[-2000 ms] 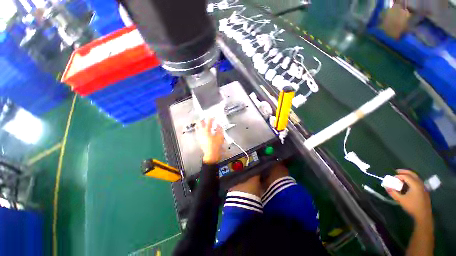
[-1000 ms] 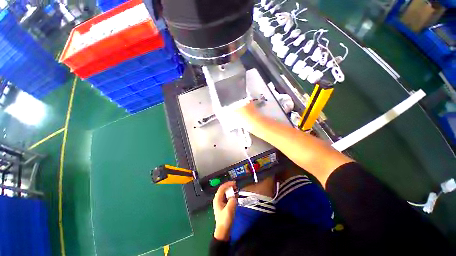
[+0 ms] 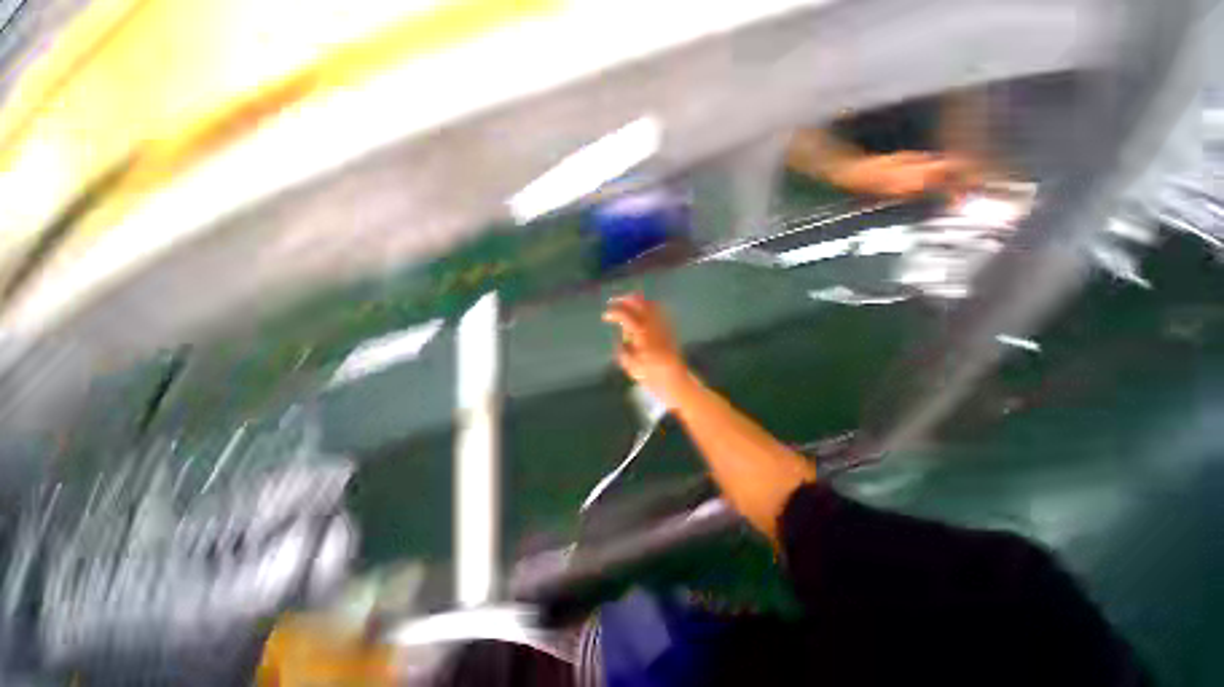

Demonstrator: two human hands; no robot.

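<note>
The view is strongly blurred. My right hand (image 3: 647,352) is stretched out over the dark green conveyor belt (image 3: 752,336), with its fingers partly curled. A white cord (image 3: 620,470) with a small pale piece at its upper end shows just below the hand. I cannot tell whether the hand holds it or it lies beneath. The white divider strip (image 3: 477,456) lies across the belt to the left of the hand. My left hand is out of the picture.
A blurred pile of white corded units (image 3: 201,537) is at the lower left. Another person's hand (image 3: 899,175) is at the upper right beside white parts (image 3: 946,255). A yellow blur (image 3: 322,651) is at the bottom left. Large pale and yellow blurs cross the top.
The view has swung right, away from the press to the belt. My right hand has left the press plate and reaches over the belt. My left hand has gone out of view.
</note>
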